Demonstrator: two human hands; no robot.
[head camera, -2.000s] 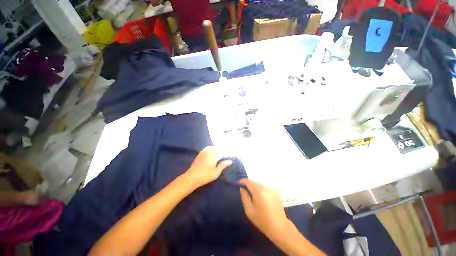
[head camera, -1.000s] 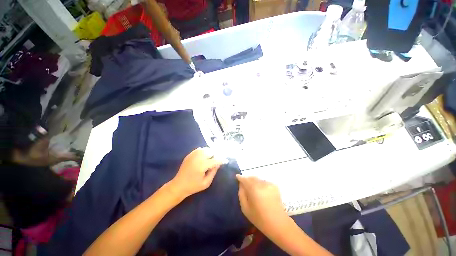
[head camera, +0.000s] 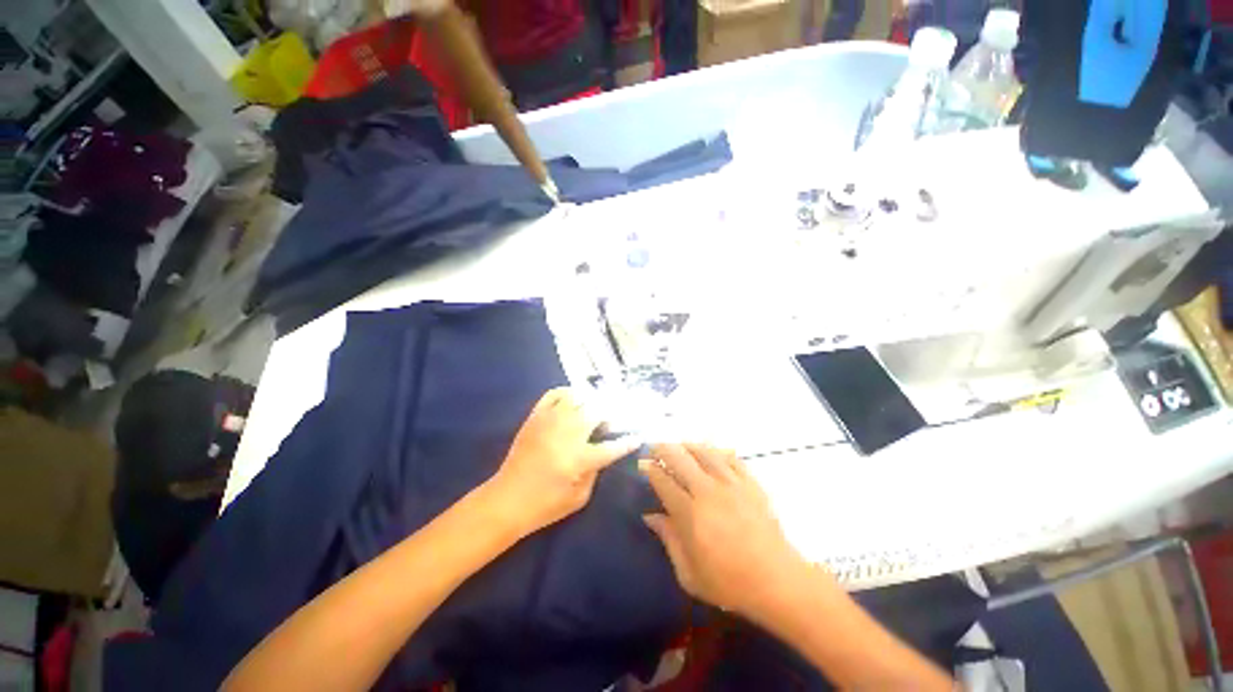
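A navy garment panel (head camera: 473, 372) lies on the white table left of the needle area and hangs over the front edge. My left hand (head camera: 554, 460) pinches the cloth edge just in front of the needle area. My right hand (head camera: 717, 521) rests on the cloth edge beside it, fingers extended; whether they grip is hard to tell. The white sewing machine (head camera: 865, 277) stretches across to the right. Its presser foot and needle area (head camera: 646, 383) is washed out by bright light.
A phone (head camera: 860, 398), a yellow tool (head camera: 1034, 402) and a control panel (head camera: 1166, 392) are on the right. Crumpled navy cloth (head camera: 392, 216) lies far left beside a wooden rod (head camera: 490, 95). Bottles (head camera: 984, 75) and a dark spool (head camera: 1102, 81) stand behind. A person in a dark cap (head camera: 176, 433) is low left.
My right hand's fingers have spread and flattened over the cloth edge. My left hand stays near the needle area. The person at the left has shifted, and the view has moved slightly.
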